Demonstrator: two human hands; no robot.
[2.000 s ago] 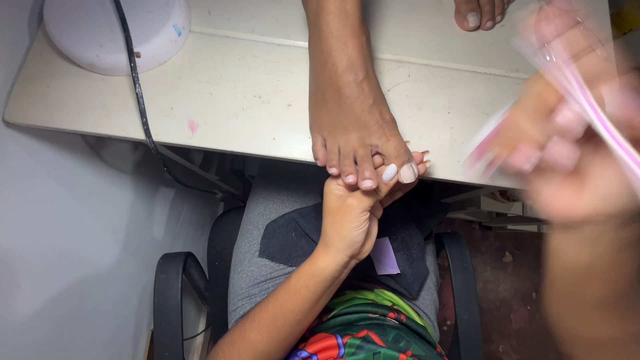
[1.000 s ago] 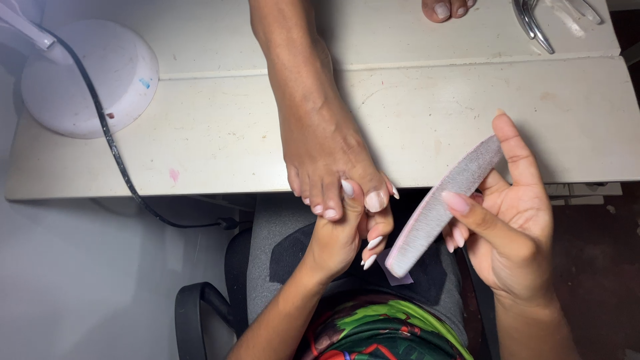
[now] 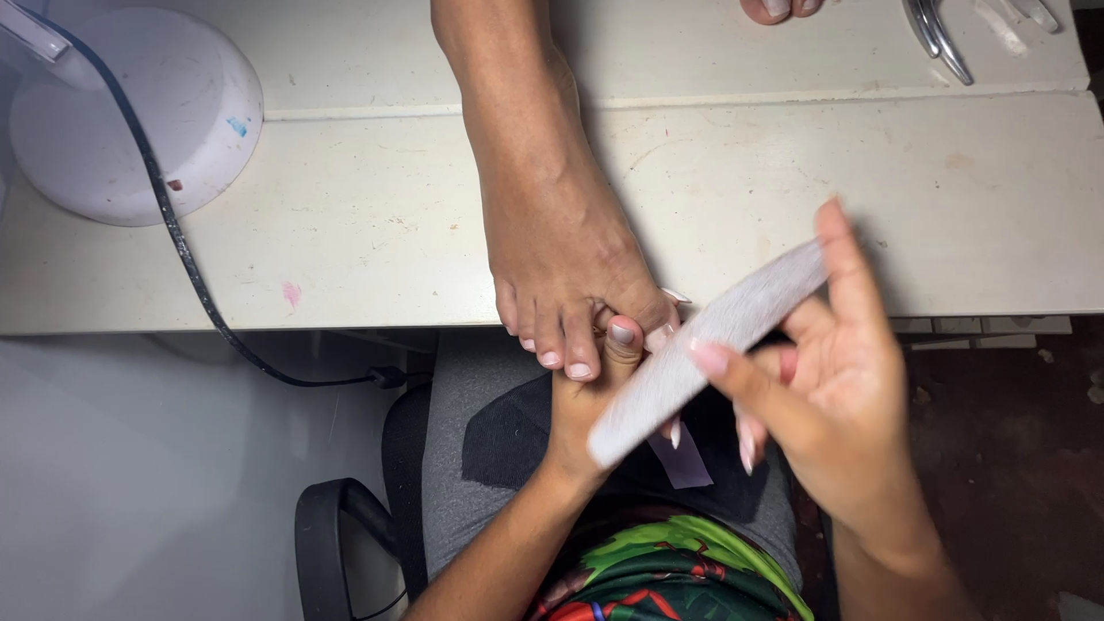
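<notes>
Another person's bare foot (image 3: 561,207) rests on the white table, its toes reaching past the front edge. My left hand (image 3: 586,405) grips the big toe (image 3: 660,336), with the thumb between it and the second toe; most of the fingers are hidden beneath. In my right hand (image 3: 819,388) is a grey nail file (image 3: 707,354), pinched between thumb and fingers and held slantwise. Its lower end passes in front of my left hand. The file is near the big toe; whether they touch cannot be told.
A white lamp base (image 3: 138,121) with a black cable (image 3: 159,194) stands at the left of the white table (image 3: 379,224). Metal nippers (image 3: 940,39) lie at the back right, near another foot's toes (image 3: 776,9). A dark cloth (image 3: 509,435) and a small purple piece (image 3: 686,457) lie on my lap.
My right hand, a blur at the upper right two seconds ago, has come down and left with the file towards the big toe. My left hand stays at the foot. The view has shifted.
</notes>
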